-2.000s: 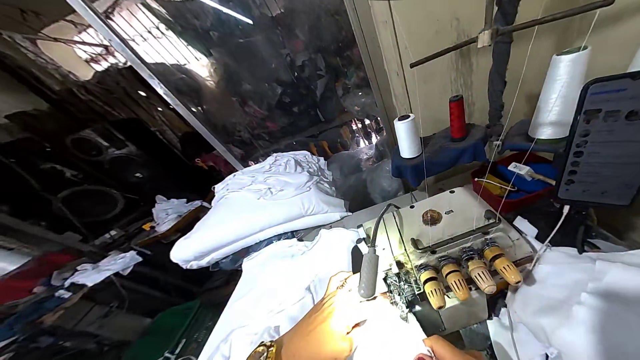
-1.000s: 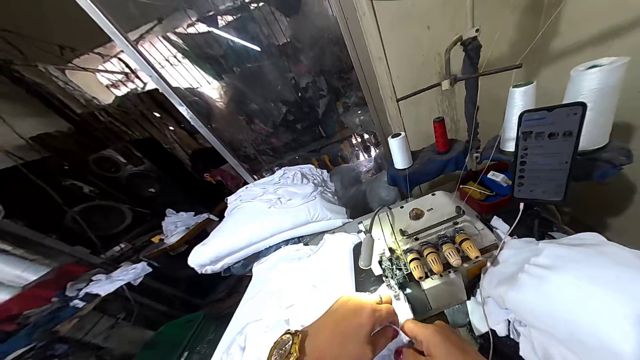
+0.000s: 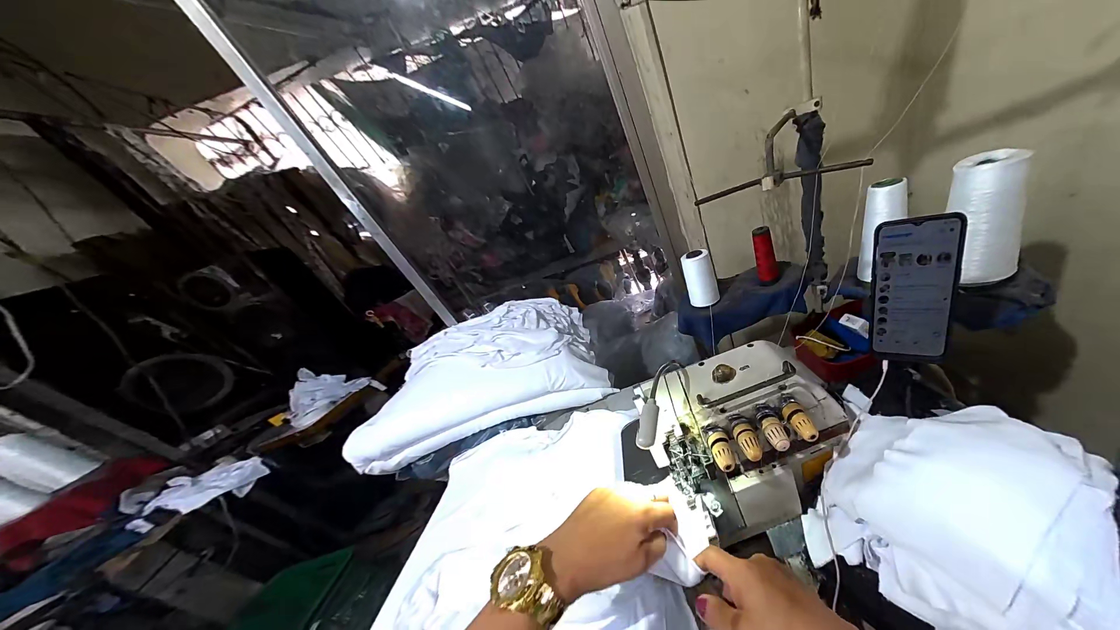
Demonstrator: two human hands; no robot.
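My left hand point(image 3: 608, 535), with a gold wristwatch point(image 3: 522, 579) on the wrist, grips white knit fabric point(image 3: 542, 481) just in front of the needle area of an overlock sewing machine point(image 3: 761, 394). My right hand point(image 3: 761, 588) pinches the same fabric's edge between thumb and fingers, close to the machine's front. The fabric spreads over the table to the left. A small lamp point(image 3: 647, 423) on a bent neck lights the needle area, beside several tan tension dials point(image 3: 749, 439).
Folded white cloth point(image 3: 481, 385) is piled behind the fabric. More white cloth point(image 3: 971, 516) lies right of the machine. Behind stand white thread cones point(image 3: 993, 214), a red spool point(image 3: 765, 255), a phone point(image 3: 917, 284) with its cable, and a red bin point(image 3: 822, 354). A glass panel point(image 3: 525, 157) rises behind.
Two seconds ago my left hand was more open and flat on the fabric; now its fingers are curled on it. My right hand shows more fully. The view has shifted and turned.
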